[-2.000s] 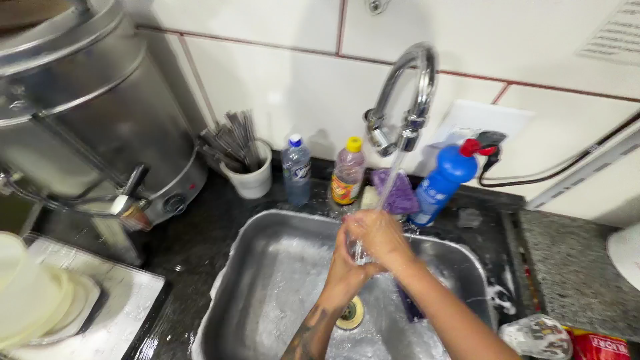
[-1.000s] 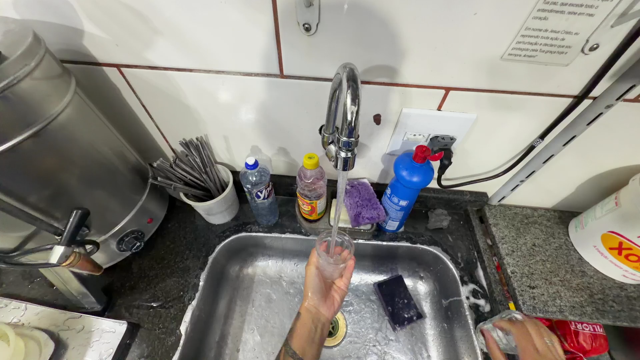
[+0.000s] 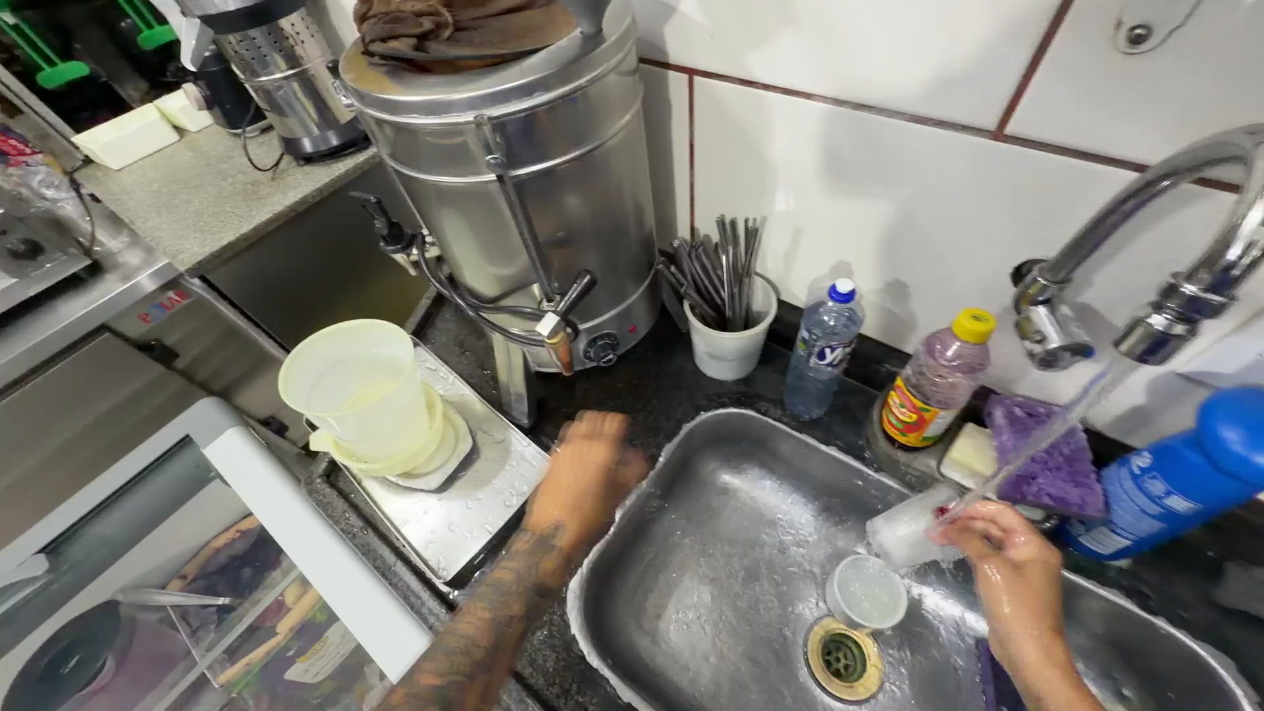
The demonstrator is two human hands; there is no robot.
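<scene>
Under the running faucet (image 3: 1165,326), my right hand (image 3: 1007,563) grips a clear cup (image 3: 913,528), tilted on its side above the sink (image 3: 731,543). A second clear cup (image 3: 866,592) is in the basin beside the drain (image 3: 844,659). My left hand (image 3: 591,459) is over the black counter at the sink's left rim, near the metal tray (image 3: 464,504); its fingers are bent and blurred, and whether it holds anything is hidden. A purple sponge (image 3: 1047,459) lies behind my right hand. The dark block at the basin's lower edge is mostly hidden.
Behind the sink stand a white cup of utensils (image 3: 731,331), a clear bottle (image 3: 823,351), a yellow-capped bottle (image 3: 933,380) and a blue bottle (image 3: 1175,474). A large steel urn (image 3: 523,197) with taps is at the left. Pale plastic containers (image 3: 360,395) sit on the tray.
The view has swung left. One hand held a cup upright under the water a second ago; now my right hand holds a tilted cup there, and my left hand is outside the basin.
</scene>
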